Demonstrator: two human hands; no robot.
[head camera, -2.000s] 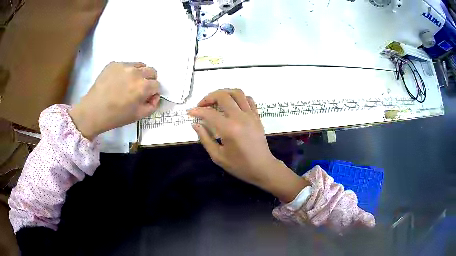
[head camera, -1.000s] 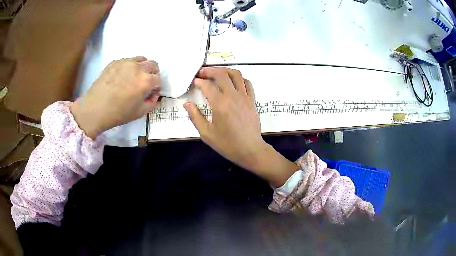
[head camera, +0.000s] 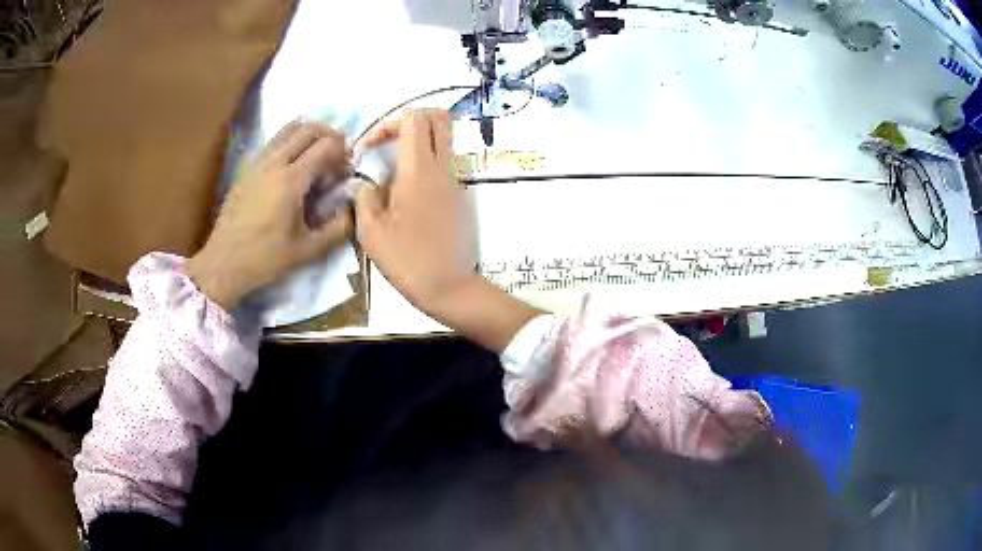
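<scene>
The white-backed bag panel (head camera: 323, 65) lies on the left of the machine table, its near edge bunched up between my hands. My left hand (head camera: 275, 210), blurred, is closed on the panel's near edge. My right hand (head camera: 415, 205) pinches the same edge with thumb and fingers, close beside my left hand. The thin layered seam edge is mostly hidden by my fingers. The presser foot and needle (head camera: 488, 102) stand just beyond and to the right of my right hand; the panel's corner is away from them.
A tan-brown panel (head camera: 151, 129) lies at far left, with brown bags below it. The white table (head camera: 668, 215) carries a printed ruler along its front edge. A black looped cord (head camera: 915, 199) and a yellowish item (head camera: 889, 136) are at right. A blue crate (head camera: 802, 425) stands on the floor.
My right hand has moved left and away from me, up against my left hand. The panel's near edge is lifted and bunched. The view has shifted, so more of the needle area shows.
</scene>
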